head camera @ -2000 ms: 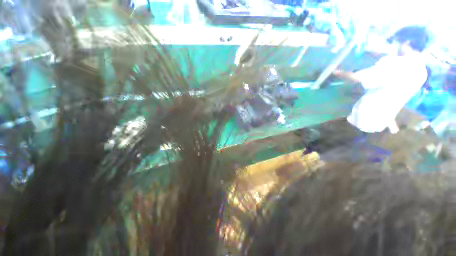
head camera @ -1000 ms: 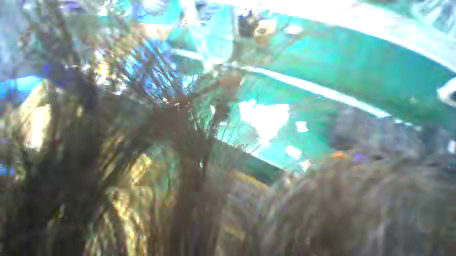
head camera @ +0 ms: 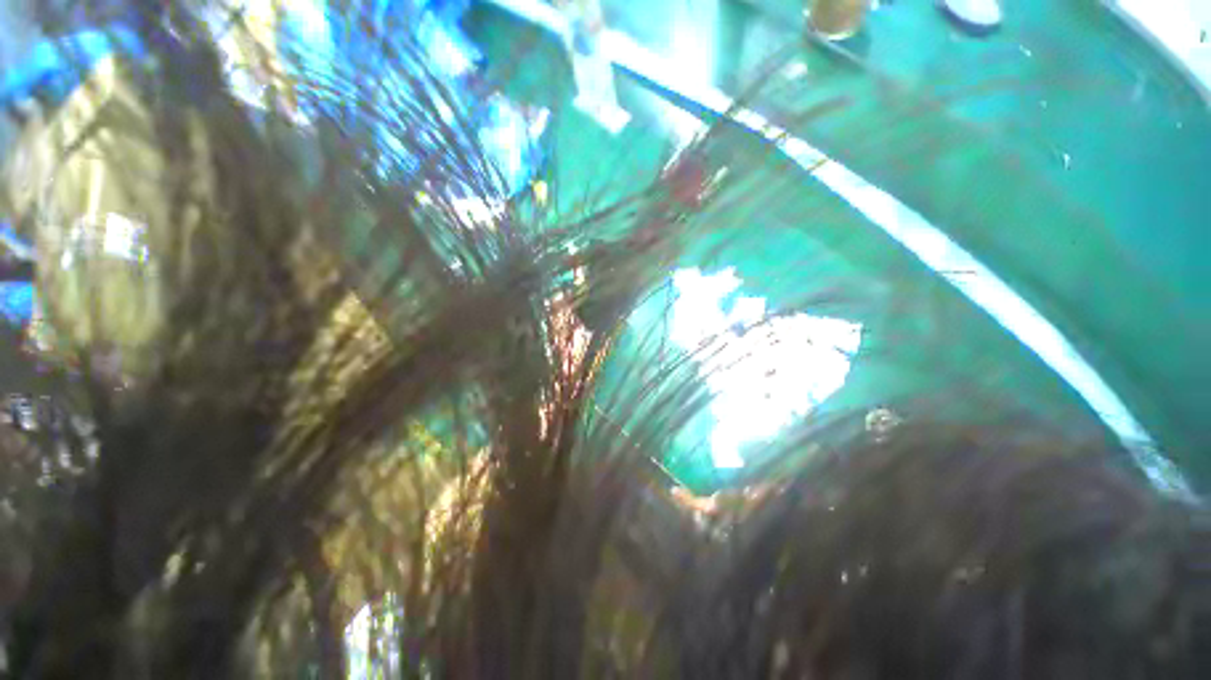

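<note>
Dark hair hangs over most of the view. Several white paper slips (head camera: 784,372) lie in an overlapping pile on the green bench surface (head camera: 916,345), right of the middle. Neither of my hands can be made out. Small reddish-tan patches show between the strands near the middle and at the bench's near edge; I cannot tell what they are.
A white rail (head camera: 916,233) curves across the green bench. Blue and white items (head camera: 399,80), blurred, lie at the upper left. Tan shapes (head camera: 100,239), perhaps cartons, stand at the left. A small round tan object (head camera: 837,13) is at the top edge.
The view has swung left from the other worker and the dark goods, then further down and closer to the bench. The white slips now look larger.
</note>
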